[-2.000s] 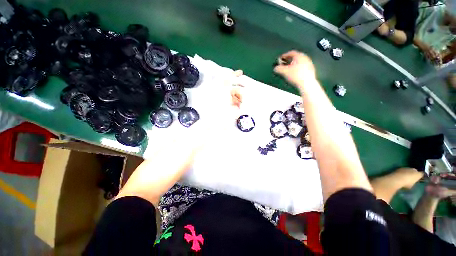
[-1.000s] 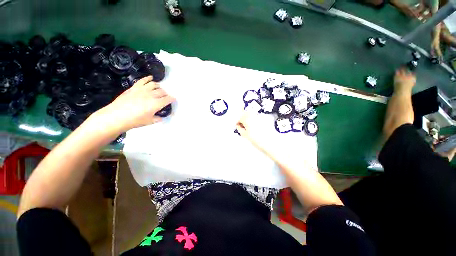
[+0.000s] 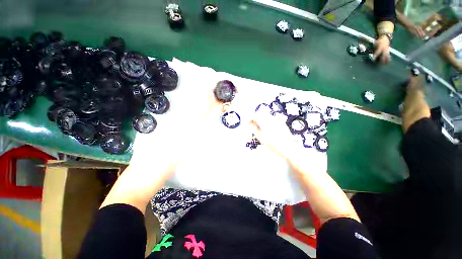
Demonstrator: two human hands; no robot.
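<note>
My left hand (image 3: 215,105) is washed out against the white cloth (image 3: 223,169) and holds a round black housing (image 3: 225,91) above it. A black ring with a pale insert (image 3: 231,119) lies just below that hand. My right hand (image 3: 257,130) is over the cloth beside a small patch of tiny black parts (image 3: 253,144); its fingertips are too bright and blurred to show whether they hold anything. A cluster of ring-and-insert pieces (image 3: 314,119) lies at the right of the cloth.
A large heap of black housings (image 3: 91,91) is at left. The green belt (image 3: 243,45) carries scattered units (image 3: 303,70). An open cardboard box (image 3: 55,202) is at lower left. Neighbours' hands (image 3: 382,49) reach over the belt at right, near a red stool (image 3: 299,217).
My left hand has moved from the heap to the middle of the cloth with a black housing. My right hand stays near the tiny parts. A neighbour's hand has appeared over the belt.
</note>
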